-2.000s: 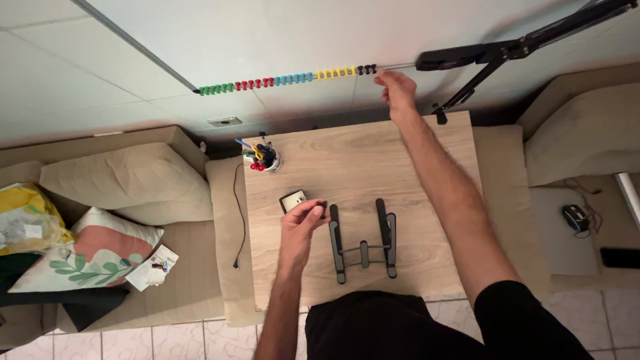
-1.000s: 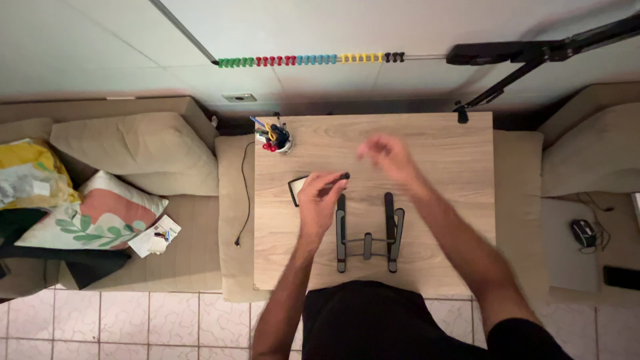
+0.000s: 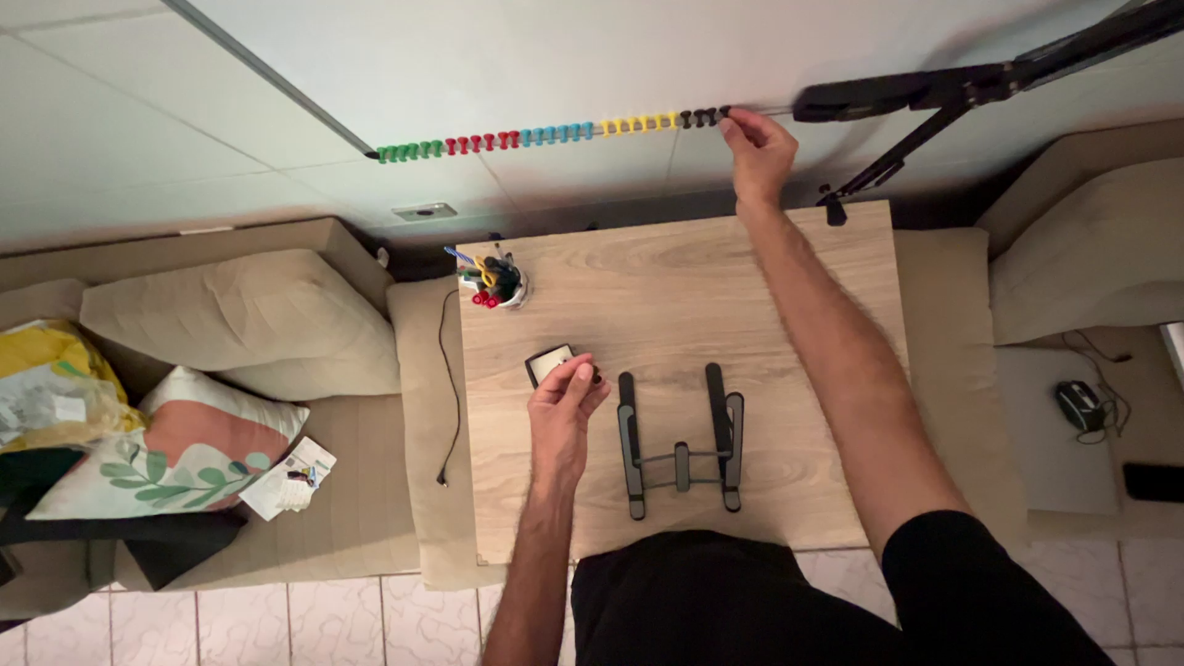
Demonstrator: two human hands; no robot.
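A row of magnetic push pins lines the lower edge of a whiteboard [image 3: 573,55]: green pins [image 3: 410,152], red pins [image 3: 483,142], light blue pins [image 3: 557,134], yellow pins [image 3: 640,123] and black pins [image 3: 700,118]. My right hand [image 3: 763,148] pinches a black pin [image 3: 725,112] at the right end of the row. Over the table, my left hand [image 3: 566,398] has small black pieces [image 3: 597,376] between its fingers, partly hidden. Just behind it lies a small open box [image 3: 548,361] with a pale inside.
On the wooden table [image 3: 647,287] are a folding laptop stand [image 3: 682,467] and a cup of pens and scissors [image 3: 504,285]. A black jointed arm [image 3: 888,92] is beside the whiteboard at right. A cable [image 3: 447,388] lies left of the table; cushioned benches flank it.
My right hand was above the table near my left hand one second ago; it is now up at the whiteboard's edge, at the black pins. My left hand stays near the small box.
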